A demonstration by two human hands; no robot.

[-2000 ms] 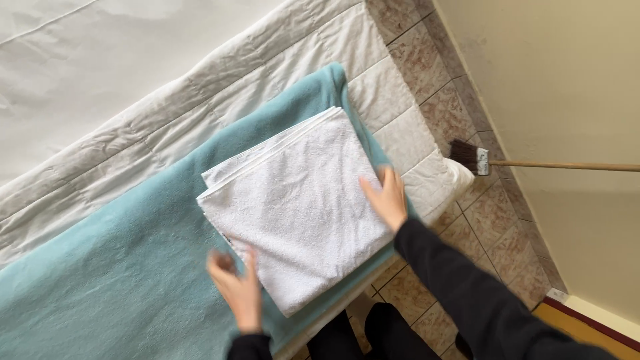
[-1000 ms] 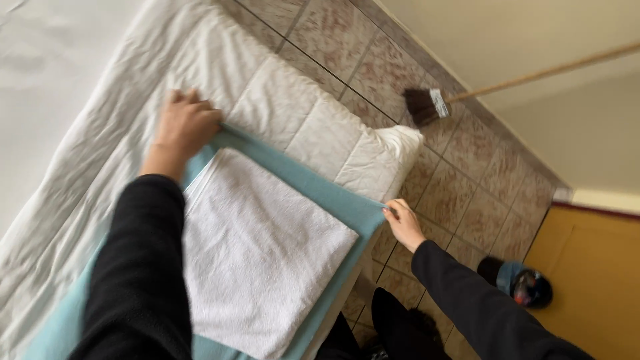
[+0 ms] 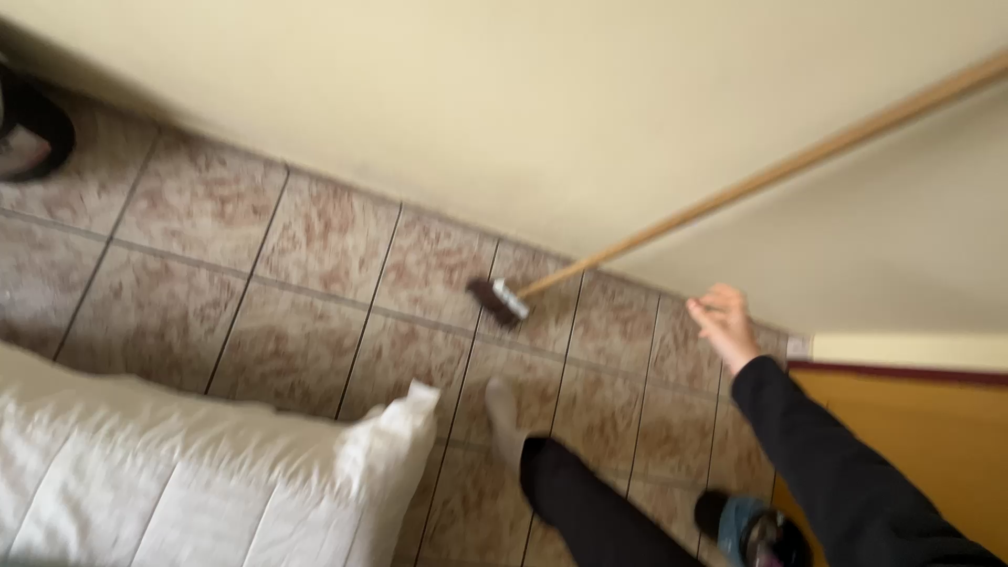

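Note:
My right hand (image 3: 720,319) is raised over the tiled floor near the wall, fingers partly curled and apart, holding nothing. It is nearest to a broom whose wooden handle (image 3: 693,211) leans up to the right; the dark bristle head (image 3: 496,302) rests on the floor to the left of the hand. My left hand is out of view. At the lower left lies the corner of a bed with a white quilted cover (image 3: 213,488). A sliver of blue cloth shows at the bottom left edge.
My foot in a light sock (image 3: 502,409) stands on the tiles (image 3: 307,315) beside the bed. A dark and blue slipper (image 3: 748,528) lies at the lower right, near a yellow-brown surface (image 3: 906,441). A dark object (image 3: 39,118) is at the far left. A cream wall (image 3: 441,102) runs behind.
My right hand has let go of the blue cloth's corner. My left hand, earlier on the bed, has left the view. The view has swung toward the floor and wall; the white towel is out of frame.

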